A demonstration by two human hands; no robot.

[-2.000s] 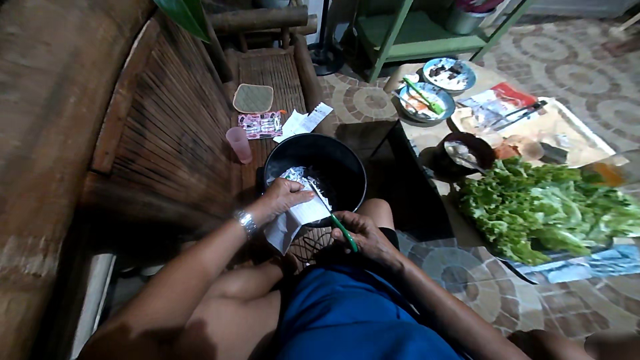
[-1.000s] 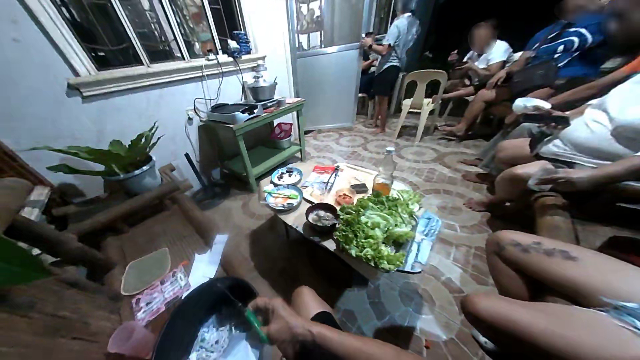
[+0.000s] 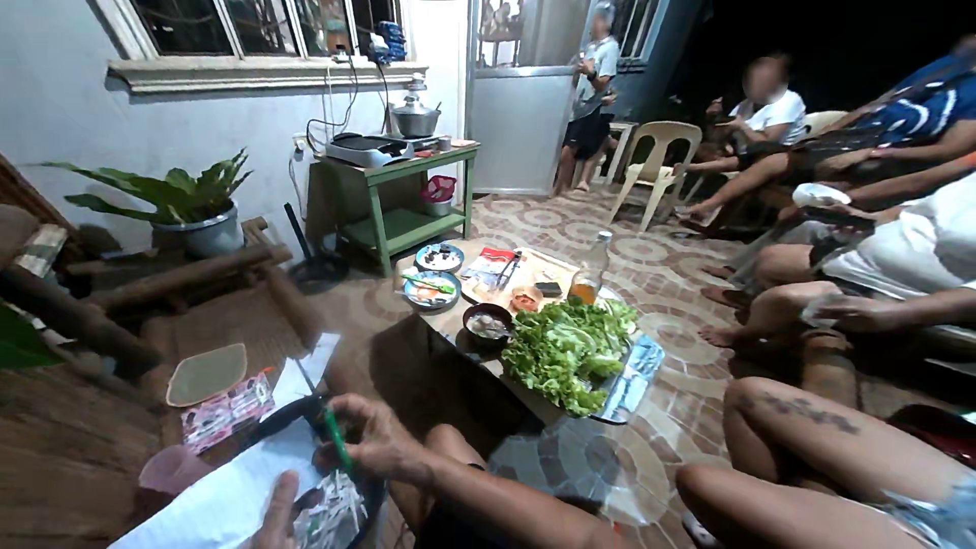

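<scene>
My right hand [image 3: 377, 442] grips green-handled scissors [image 3: 338, 440], their blades pointing up and left over the rim of a dark basin. At the bottom edge my left hand [image 3: 276, 518] has its thumb on a white sheet of paper [image 3: 229, 488]; its other fingers are hidden. Under the hands, cut paper strips [image 3: 335, 511] lie in the dark basin [image 3: 374, 499]. Just beyond the rim are white paper pieces [image 3: 301, 374] and a pink printed packet [image 3: 226, 412]. A pink plastic cup [image 3: 171, 467] stands left of the basin.
A low table [image 3: 450, 324] holds lettuce [image 3: 568, 351], bowls, a tray and a glass bottle [image 3: 592, 271]. A green stand [image 3: 381, 183] with a griddle is by the wall. A potted plant [image 3: 202, 229] stands left. Several seated people [image 3: 877, 252] are at right, their legs close by.
The view has swung up from the lap to the room since the first frame. The white sheet now spreads leftward across the basin, and the scissors remain in my right hand.
</scene>
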